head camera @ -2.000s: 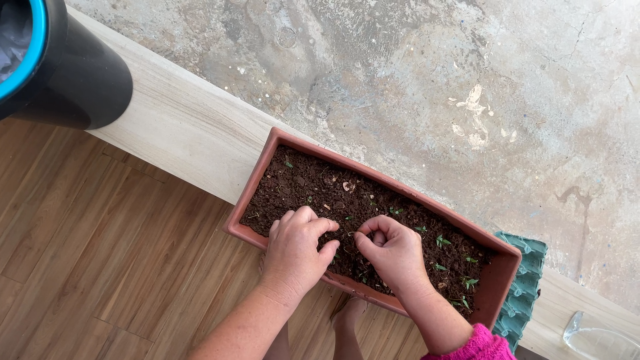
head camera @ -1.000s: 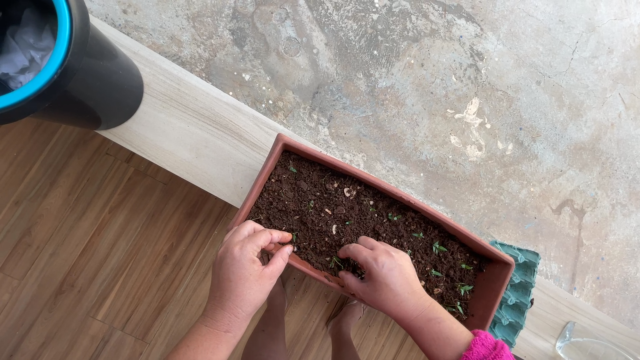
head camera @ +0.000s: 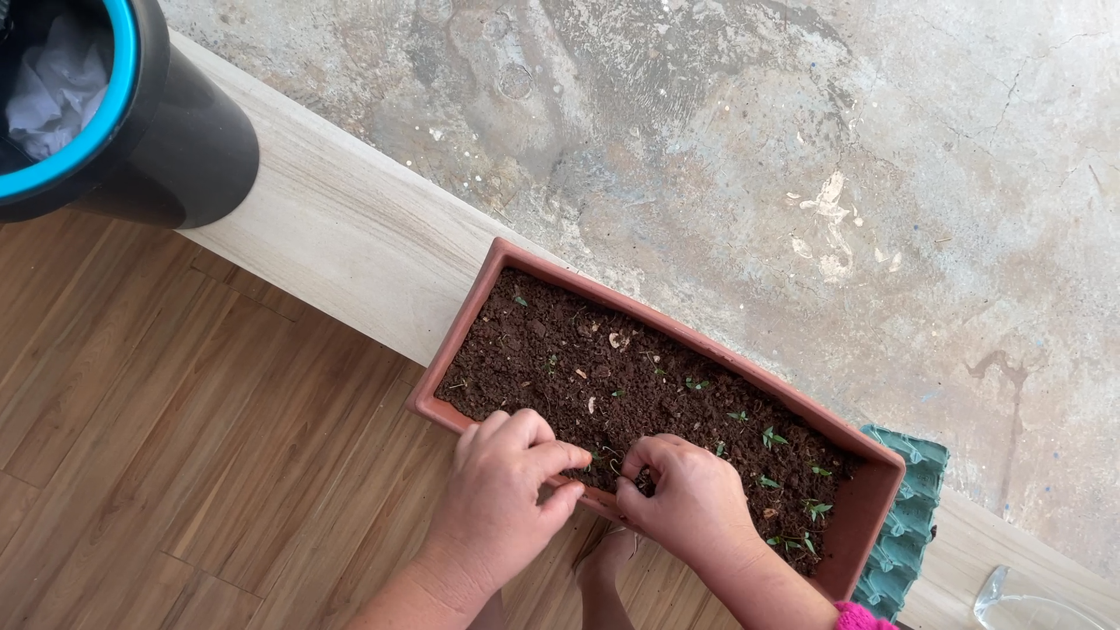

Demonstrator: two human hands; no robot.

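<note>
A rectangular terracotta-coloured planter point(head camera: 700, 339) lies slantwise, filled with dark soil point(head camera: 560, 341) that bears several small green seedlings point(head camera: 773, 437). Over its near wall is my left hand point(head camera: 512, 490), thumb and index finger apart beside a small seedling point(head camera: 595, 456); nothing plainly shows between them. My right hand point(head camera: 687, 494) is just to the right, its curled fingertips down at the soil near the same wall. Whether those fingertips pinch anything is hidden. A thin pale stem shows in the soil between the two hands.
Under the planter's right end sticks out a green egg carton point(head camera: 906, 516). A black bin with a blue rim point(head camera: 127, 79) stands upper left on a pale board point(head camera: 341, 210). Clear plastic or glass point(head camera: 993, 595) lies lower right. Wood flooring point(head camera: 175, 394) and worn concrete point(head camera: 700, 175) surround these.
My left hand has moved right along the near wall, closer to my right hand, and its fingertips have parted. My right hand remains at the soil by the near wall.
</note>
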